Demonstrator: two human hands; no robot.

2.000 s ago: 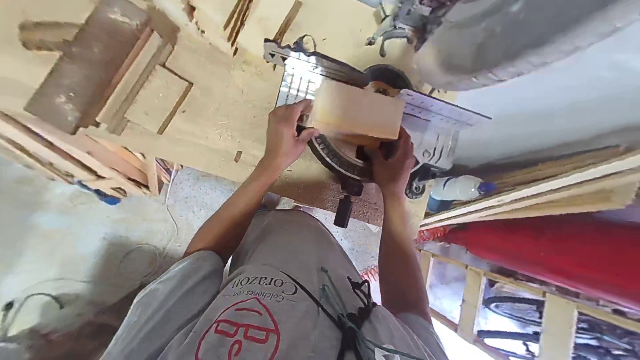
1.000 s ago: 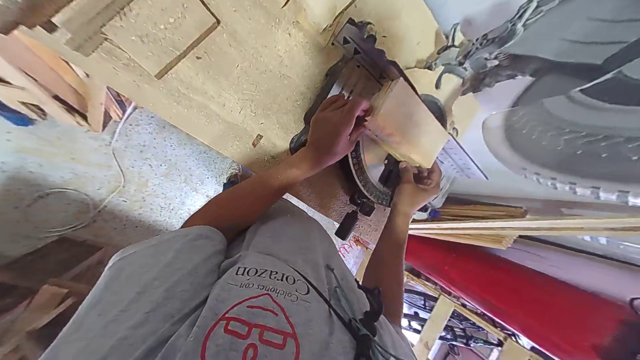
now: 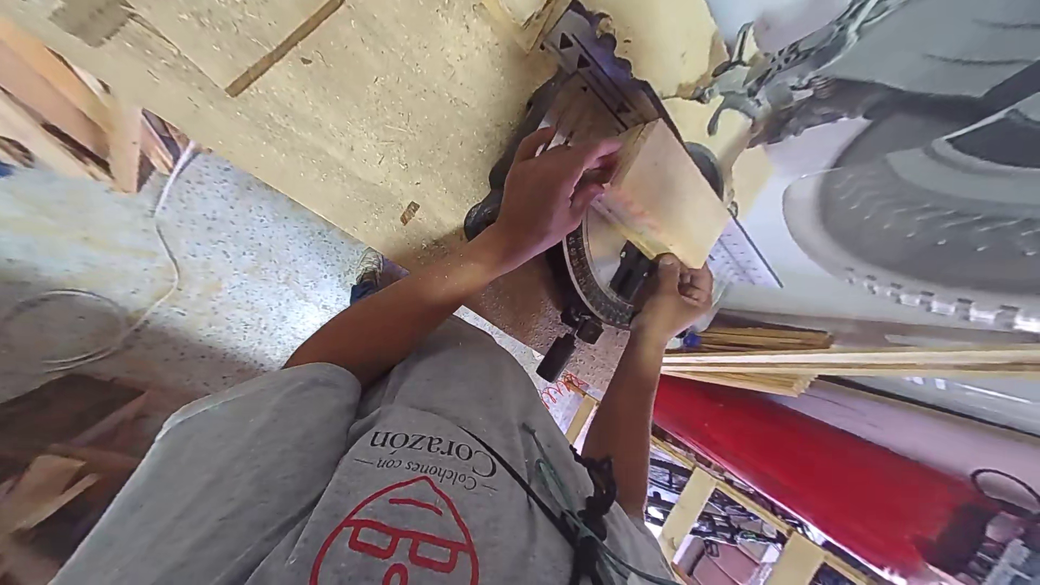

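A pale wooden block [image 3: 670,191] rests on the bed of a miter saw [image 3: 597,272], against its fence. At the block's left edge is my left hand [image 3: 552,191], its fingers bent and spread; whether they touch the wood is hard to tell. My right hand [image 3: 673,299] has its thumb on the block's near corner, and its other fingers curl below the edge. Between my hands show the saw's round scale and a black handle [image 3: 557,357] that sticks out toward me. The blade is not plainly visible.
The saw stands on a sawdust-strewn wooden workbench [image 3: 366,122]. Long wooden strips [image 3: 853,359] lie at the right, above a red surface [image 3: 796,463]. A white cable [image 3: 166,236] runs over the speckled floor at the left, near wood offcuts [image 3: 49,487]. A large tire [image 3: 918,219] is at upper right.
The view has turned and come nearer the saw. Two seconds ago my left hand was on the block's left end; its fingers are now more spread. The block remains on the saw between my hands.
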